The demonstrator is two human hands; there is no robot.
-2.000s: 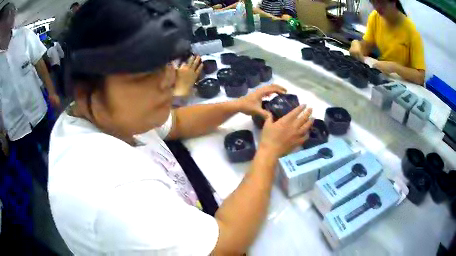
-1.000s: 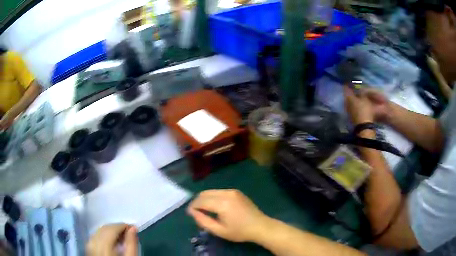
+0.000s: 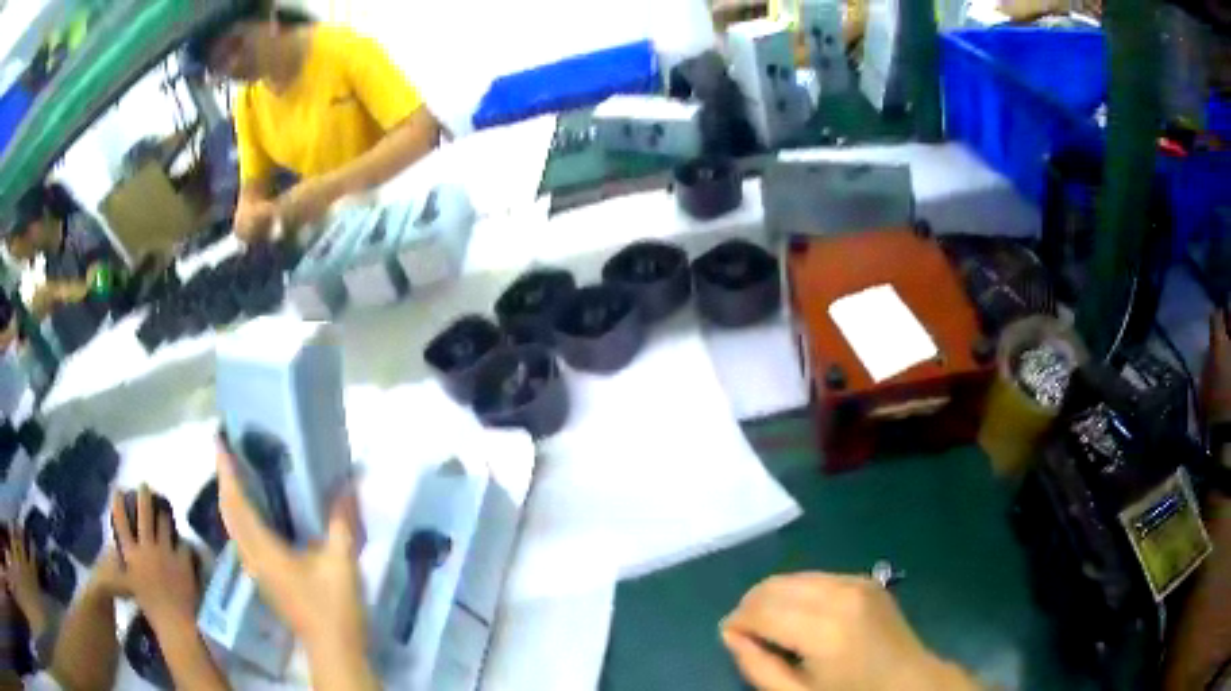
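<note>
My left hand [image 3: 304, 567] grips a pale blue-grey mini fan box [image 3: 284, 385], raised and upright, with its dark fan picture partly behind my fingers. Another retail box [image 3: 419, 574] stands just right of that hand, and part of a third box [image 3: 236, 614] shows below and left of it. My right hand [image 3: 824, 628] is over the green mat [image 3: 716, 540] at the bottom, its fingers curled; whether anything is inside cannot be seen. A small silvery part [image 3: 884, 574] shows just beyond its knuckles.
Black round cups [image 3: 594, 324] are grouped on white paper [image 3: 675, 459]. A red-brown wooden box [image 3: 891, 338], a tub of metal parts [image 3: 1033, 392] and a black station [image 3: 1100, 500] stand right. A neighbour's hands [image 3: 155, 554] are at lower left. A person in yellow [image 3: 331, 108] sits across.
The view has swung left from one second ago. My left hand, low and without a visible box then, now holds one up. My right hand remains curled over the mat.
</note>
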